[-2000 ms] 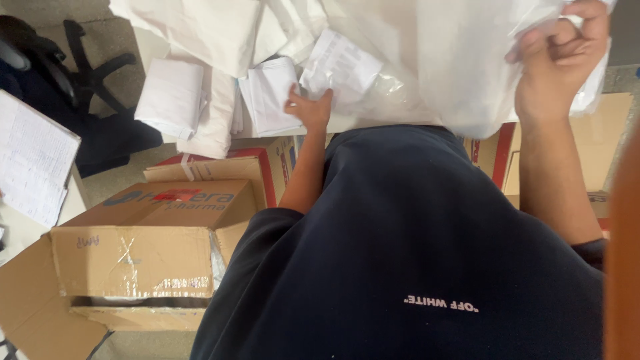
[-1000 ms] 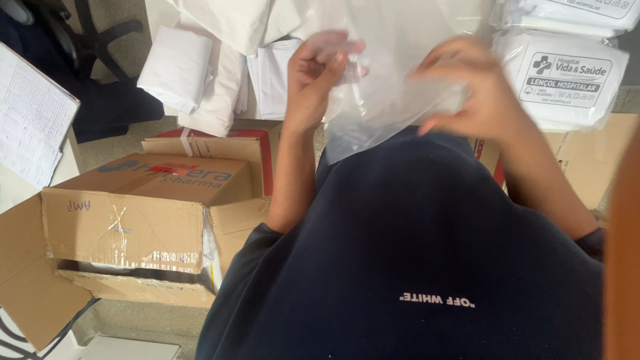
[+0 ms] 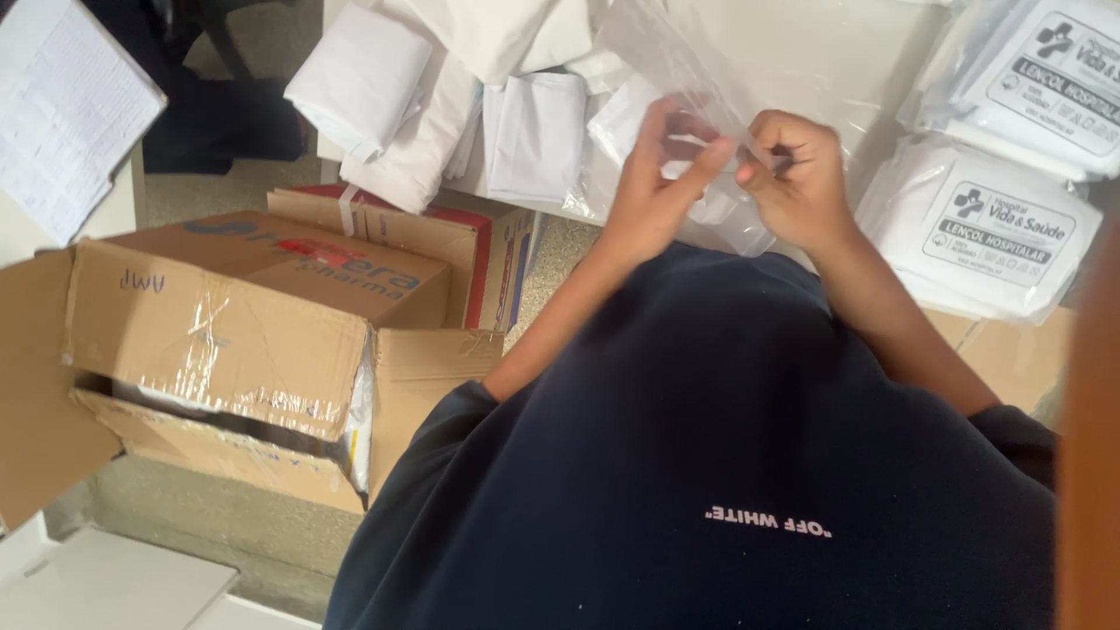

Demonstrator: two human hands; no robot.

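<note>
Between my two hands a clear plastic bag [image 3: 739,210] hangs over the table edge. My left hand [image 3: 669,179] has its thumb and fingers closed on the film, and my right hand [image 3: 792,171] pinches the bag's edge just beside it. Behind the film, left of my fingers, a white packet [image 3: 621,118] shows in part. Folded white cloths [image 3: 535,136] lie to the left of my hands, with a thicker folded white bundle [image 3: 359,79] farther left. At the right, bagged white hospital sheets [image 3: 980,223] with printed fronts lie stacked.
Below the table at left stands an open cardboard box [image 3: 219,324] with its flaps out, and a second carton [image 3: 420,232] behind it. A handwritten sheet [image 3: 70,114] lies at the far left. My dark shirt fills the lower middle. An orange-brown blur covers the right edge.
Two seconds ago my left hand was at the folded cloths and my right hand was raised at the upper right. Both hands have come together on the clear bag.
</note>
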